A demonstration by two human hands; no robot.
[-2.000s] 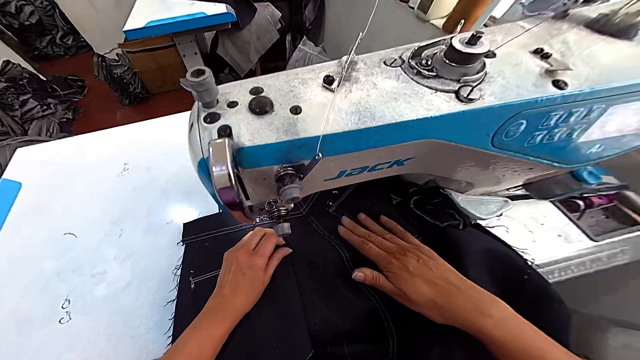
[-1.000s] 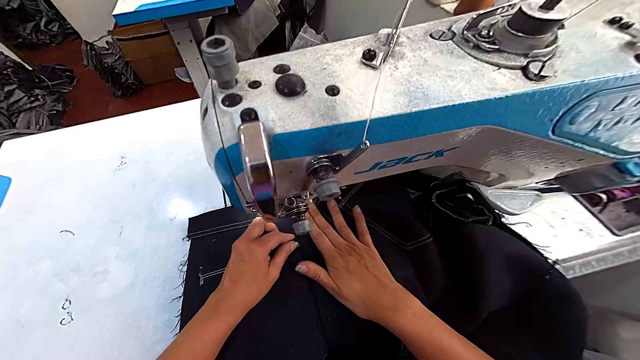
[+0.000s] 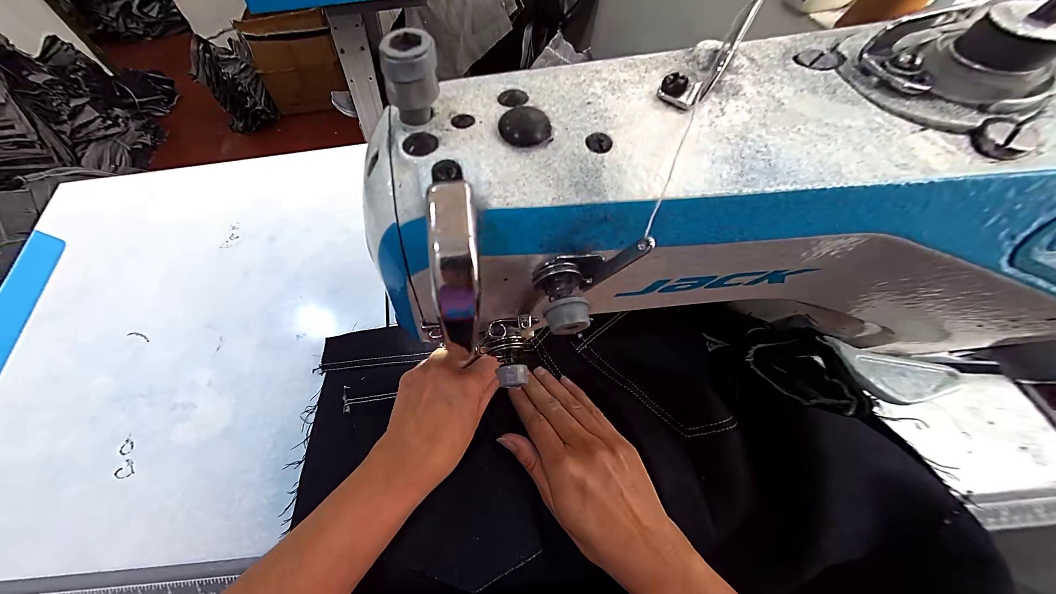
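Observation:
Dark fabric with light topstitching and frayed edges (image 3: 627,462) lies under the head of a Jack sewing machine (image 3: 528,198). My left hand (image 3: 441,404) is on the fabric just below the machine's needle area, its fingertips partly hidden by the machine; whether they pinch the cloth I cannot tell. Flat on the fabric, fingers pointing up toward the needle area, rests my right hand (image 3: 582,462). A grey tension knob (image 3: 512,376) is between the two sets of fingertips. The needle and presser foot are hidden. White thread (image 3: 672,169) runs down the front of the machine.
A white worktable (image 3: 181,330) extends to the left, with thread scraps on it and a blue piece (image 3: 29,280) at its edge. Behind are a cardboard box (image 3: 293,62) and dark cloth heaps (image 3: 74,107) on the red floor. A ruler strip (image 3: 173,586) lines the front edge.
My right hand has moved left across the fabric, from farther right to beside the needle area and close to my left hand. The view has come closer to the machine.

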